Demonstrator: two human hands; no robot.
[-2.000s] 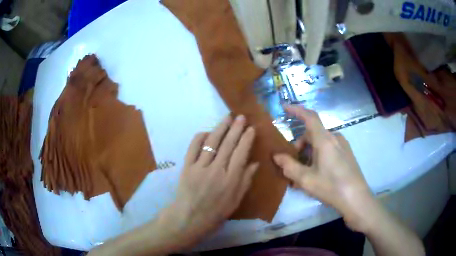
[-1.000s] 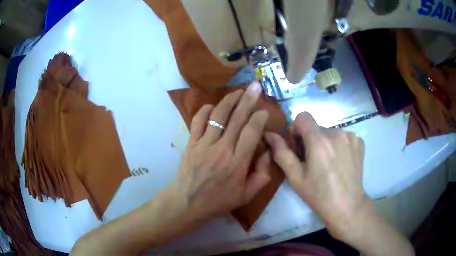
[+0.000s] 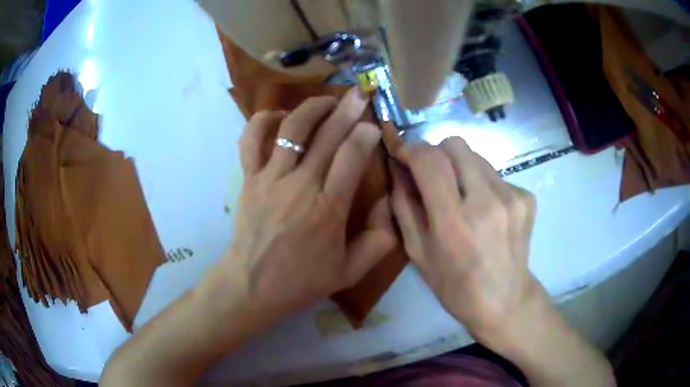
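A rust-brown leather panel (image 3: 371, 291) lies under my hands, its near corner on the white table. Its right edge runs up to the presser foot (image 3: 389, 113), beside a small yellow piece (image 3: 368, 80). My left hand (image 3: 303, 189), with a ring, lies spread on the panel, its index fingertip by the yellow piece. My right hand (image 3: 469, 219) has curled fingers pinching the panel's right edge just below the foot. More brown leather (image 3: 250, 68) lies behind my left hand. The needle tip cannot be made out.
The sewing machine head (image 3: 427, 45) overhangs the work, with a cream ridged knob (image 3: 489, 94) to its right. A fanned stack of brown panels (image 3: 83, 196) lies at left. A dark pouch (image 3: 579, 83) and loose leather with snips (image 3: 654, 113) lie at right. A beige patch (image 3: 344, 321) is near the front.
The view has moved closer to the machine. The panel was brought under the foot, with my left hand farther up it. My right hand has closed from a looser pose onto the panel's edge.
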